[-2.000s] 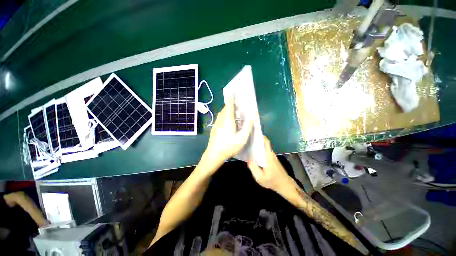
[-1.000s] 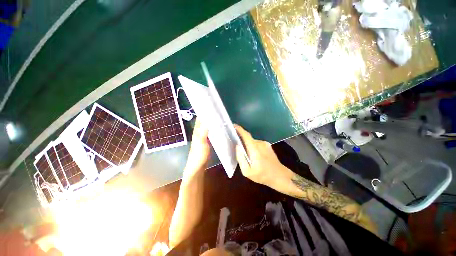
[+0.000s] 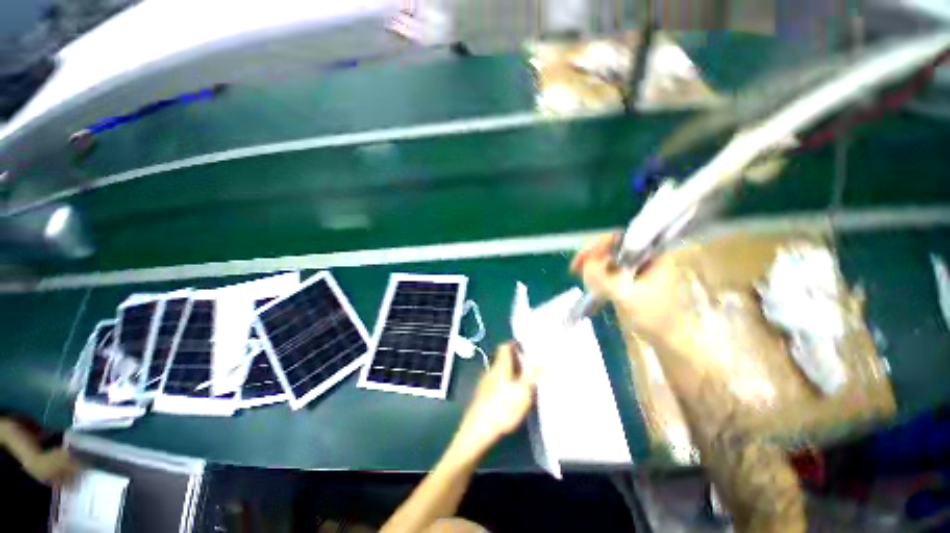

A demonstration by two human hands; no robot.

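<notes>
Two solar panels [image 3: 583,401] stand as an open white V near the bench's front edge, white faces showing. My left hand [image 3: 502,390] grips the left one at its upper left edge. My right hand [image 3: 630,286] is closed around a grey, blurred glue gun [image 3: 651,224] above the V. The gun's tip is at the top of the white face; whether it touches cannot be told. A thick pale hose [image 3: 813,109] runs from the gun to the upper right.
One dark panel [image 3: 415,335] with a white cord lies left of my hand. Overlapping panels [image 3: 193,349] lie further left. A tan board [image 3: 833,406] with a white wad [image 3: 804,312] is on the right. Another person's hand [image 3: 42,458] shows at lower left.
My right hand has let go of the panels and taken hold of the glue gun from the board. The held panels have opened into a wider V. The view has tilted up.
</notes>
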